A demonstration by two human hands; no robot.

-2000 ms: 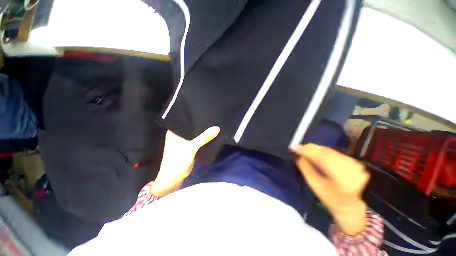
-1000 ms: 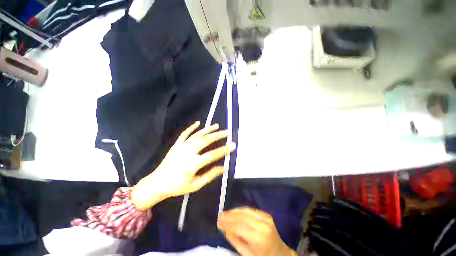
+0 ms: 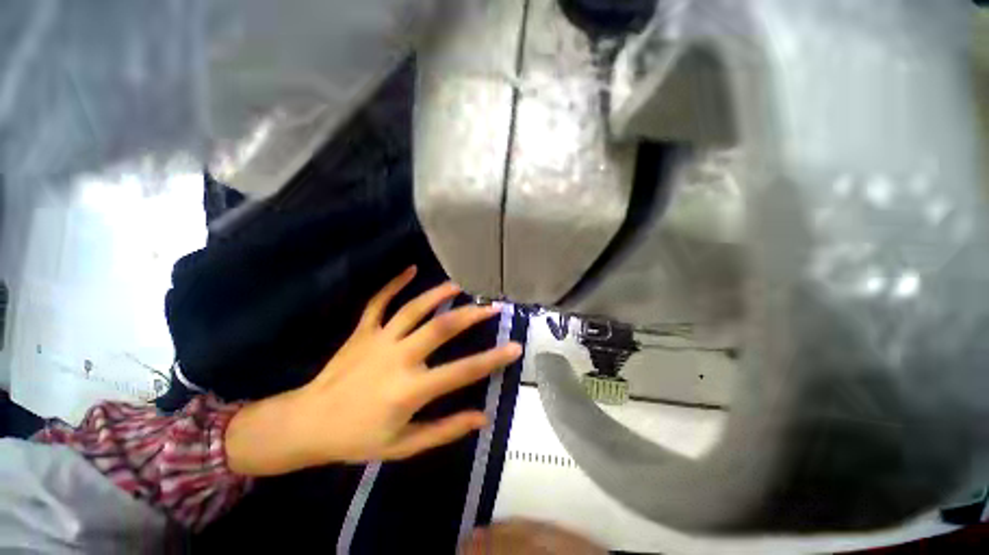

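Note:
A black garment panel [image 3: 293,282] lies under the off-white sewing machine head [image 3: 521,163]. A pale stripe [image 3: 490,417] runs along its right edge up to the needle area, which is mostly hidden by the head. A second stripe [image 3: 358,504] shows lower left. My left hand [image 3: 374,385] lies flat on the panel with fingers spread, fingertips on and beside the right stripe below the head. My right hand [image 3: 531,539] is cut off by the bottom edge, at the stripe's lower end; its fingers and grip cannot be made out.
A thick pale curved loop [image 3: 651,477] stands close at the right and blocks the view. A ribbed knob [image 3: 605,388] is beside the head. The white table [image 3: 98,282] shows at left, with ruler marks [image 3: 539,459] along its near edge. Blurred, glittery machine parts fill the top.
My view has moved much closer to the machine head. My left hand stays spread on the panel, now close below the head. My right hand has slipped mostly out of the picture.

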